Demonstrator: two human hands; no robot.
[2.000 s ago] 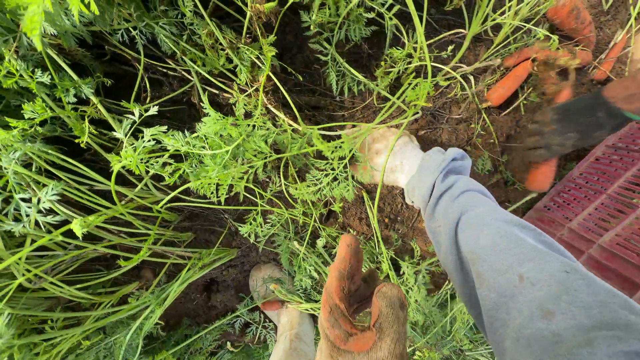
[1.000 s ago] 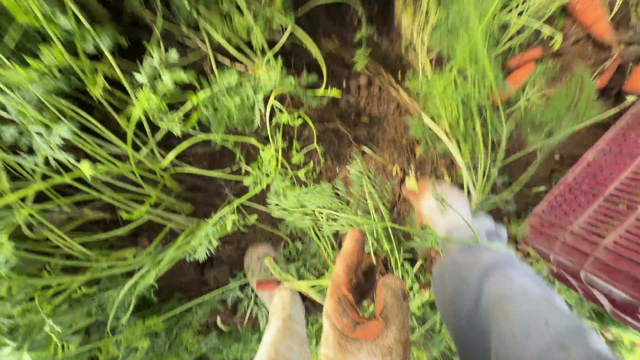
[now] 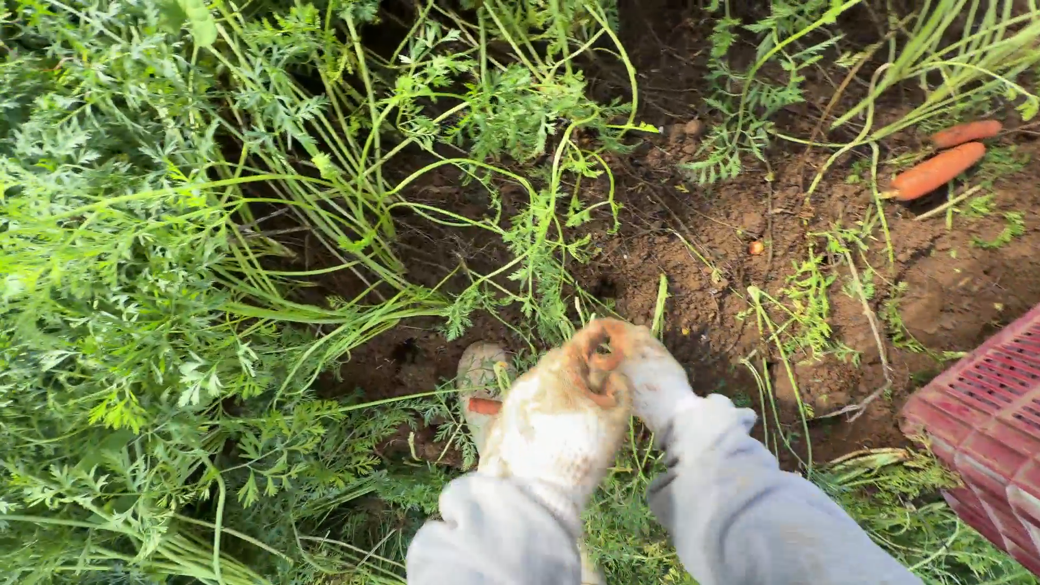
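My left hand [image 3: 561, 398], in a soil-stained white and orange work glove, is at the lower middle, its fingertips close to those of my right hand [image 3: 642, 357], gloved alike. Whether either hand holds anything is hidden by the gloves. Both sleeves are grey. Cut green stems stand in the soil just beyond the fingers. Carrot plants [image 3: 325, 219] with long leafy tops fill the left side. Two pulled carrots, one a larger orange carrot [image 3: 938, 172] and the other a smaller carrot [image 3: 967, 133], lie on the soil at the upper right.
A red plastic crate [image 3: 987, 406] stands at the right edge. A shoe [image 3: 479, 378] shows left of my hands, with an orange carrot piece [image 3: 485, 405] against it. Loose carrot greens [image 3: 812, 301] lie scattered on the brown soil [image 3: 731, 211].
My left hand has moved up beside my right hand. The leafy bunch near my right hand one second ago is no longer there. The other person's gloved hand, seen earliest at right, is out of view.
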